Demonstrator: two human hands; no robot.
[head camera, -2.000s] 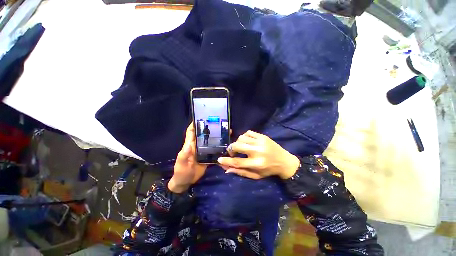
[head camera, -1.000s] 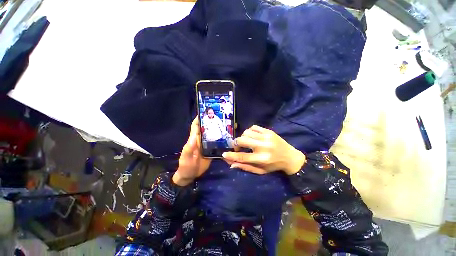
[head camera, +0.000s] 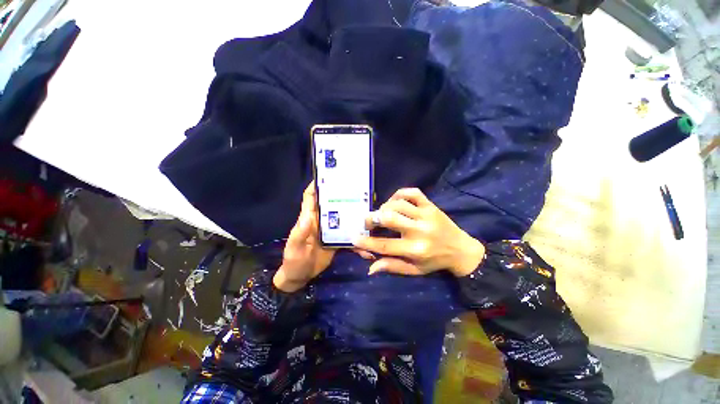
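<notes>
A smartphone (head camera: 343, 185) with a lit, mostly white screen and a pale case edge stands upright in the picture's middle. My left hand (head camera: 301, 251) holds it from the left side and below. My right hand (head camera: 417, 237) is at its lower right, fingers curled, fingertips at the lower edge of the screen; a small band shows on one finger. Behind the phone lies the matte dark navy garment (head camera: 260, 158) with small white marks. Its shiny blue dotted lining (head camera: 505, 102) spreads to the right and also hangs below my hands.
A dark spool with a green end (head camera: 661, 140) and a thin dark tool (head camera: 671, 211) lie on the cream cover (head camera: 624, 276) at the right. Dark cloth (head camera: 35, 79) lies at the far left. Thread scraps (head camera: 192, 286) are on the floor at the lower left.
The phone screen has changed from pictures of people to a mostly white page with small images. The view has shifted slightly. My left hand keeps its hold on the phone; my right hand stays beside it.
</notes>
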